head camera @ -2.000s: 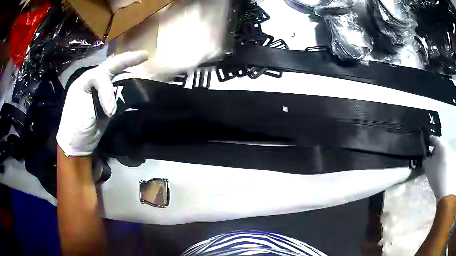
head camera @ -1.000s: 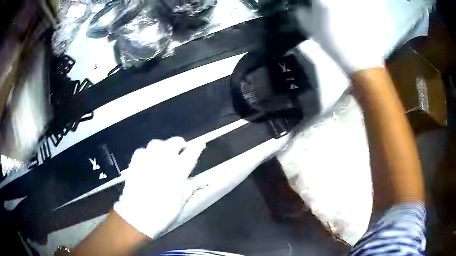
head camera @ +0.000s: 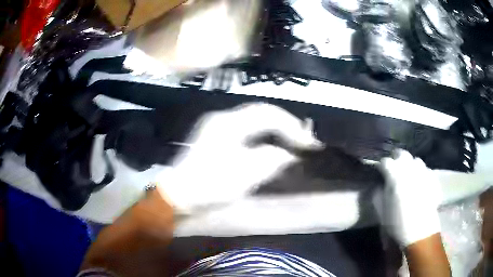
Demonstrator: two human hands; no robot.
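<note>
A black webbing strap [head camera: 324,170] runs between my two white-gloved hands, low over the front of the table. My left hand [head camera: 243,151] is blurred and closed around the strap's left part. My right hand [head camera: 408,195] holds its right part, and some black webbing hangs down beside that hand. Behind them, flat stacked black straps [head camera: 357,127] lie across the table, with small white marks at their right ends. The fingertips of both hands are too blurred to show details, and I cannot tell whether a buckle is on the held strap.
A tangled black heap of straps [head camera: 59,146] lies at left. Black slide adjusters [head camera: 259,77] lie behind the stack. An open carton [head camera: 140,12] and pale bags [head camera: 208,35] are at back left. Film-wrapped bundles [head camera: 386,46] are at back right. Whitish plastic wrap [head camera: 459,232] is lower right.
The view has swung back from the right side. My hands are now both in front of me with a strap between them. The loose square buckle seen earlier at the front left no longer shows.
</note>
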